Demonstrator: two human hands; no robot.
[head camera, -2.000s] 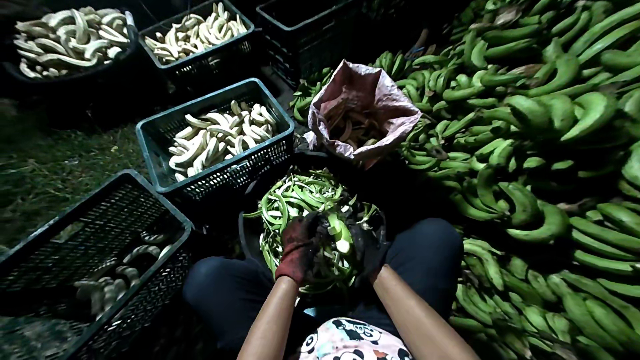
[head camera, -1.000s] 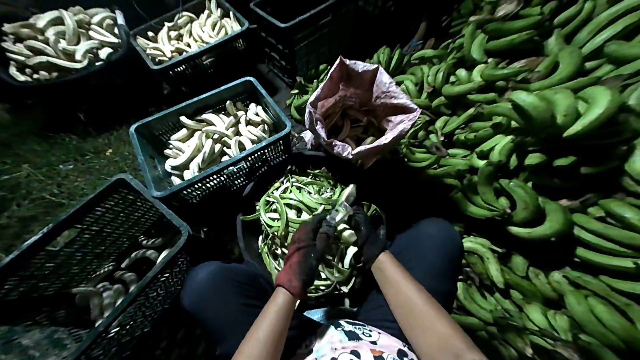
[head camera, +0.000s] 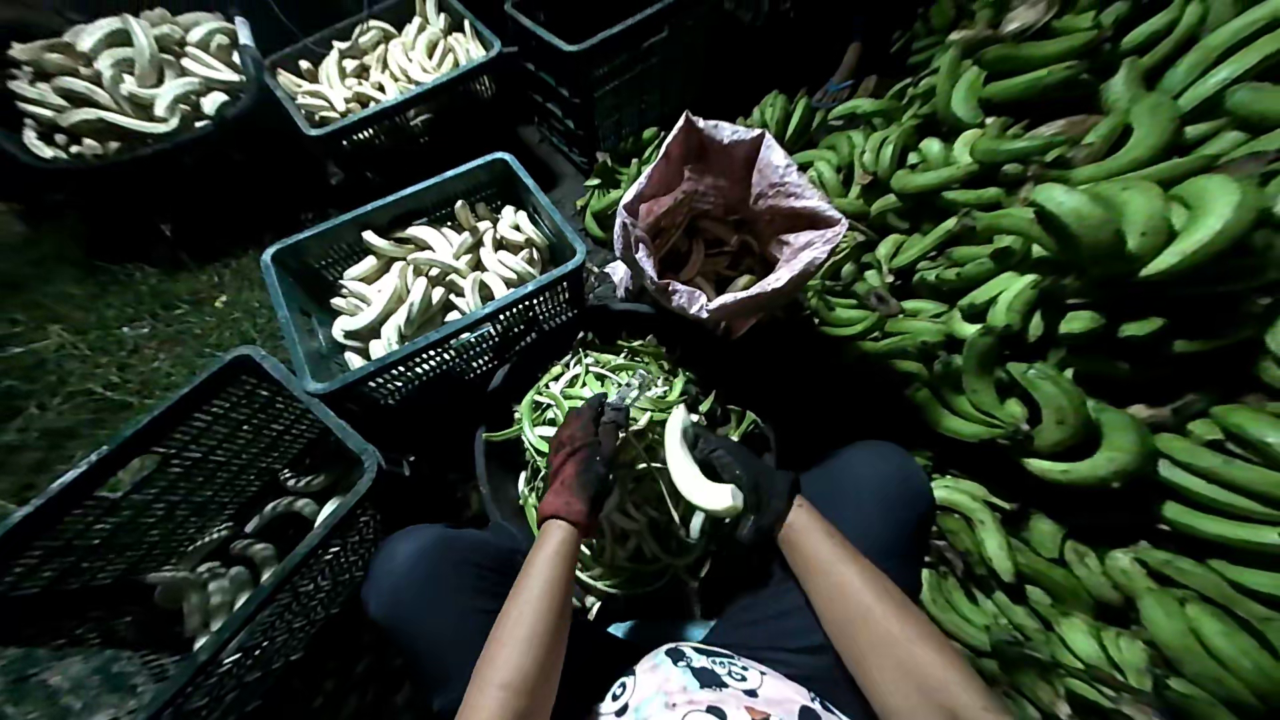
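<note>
My right hand (head camera: 748, 478), in a dark glove, grips a peeled pale banana (head camera: 698, 470), held upright and slightly curved over a tub. My left hand (head camera: 583, 462), in a red and black glove, is just left of it; a small object that looks like a peeling tool (head camera: 628, 392) shows at its fingertips, too blurred to name surely. Under both hands, green and white peel strips (head camera: 640, 545) fill the round dark tub (head camera: 490, 470) between my knees. The underside of each hand is hidden.
Beyond the tub stands an open woven sack (head camera: 790, 265) with brownish scraps. A green plastic crate (head camera: 425, 368) of peeled bananas is at its left, another crate (head camera: 330, 420) nearer. More filled containers (head camera: 375, 115) stand behind. Unpeeled green bananas (head camera: 1090, 420) are heaped along the right.
My hands have moved apart. The peeled banana, between both hands a second ago, is now in my right hand alone, tilted over the peel strips.
</note>
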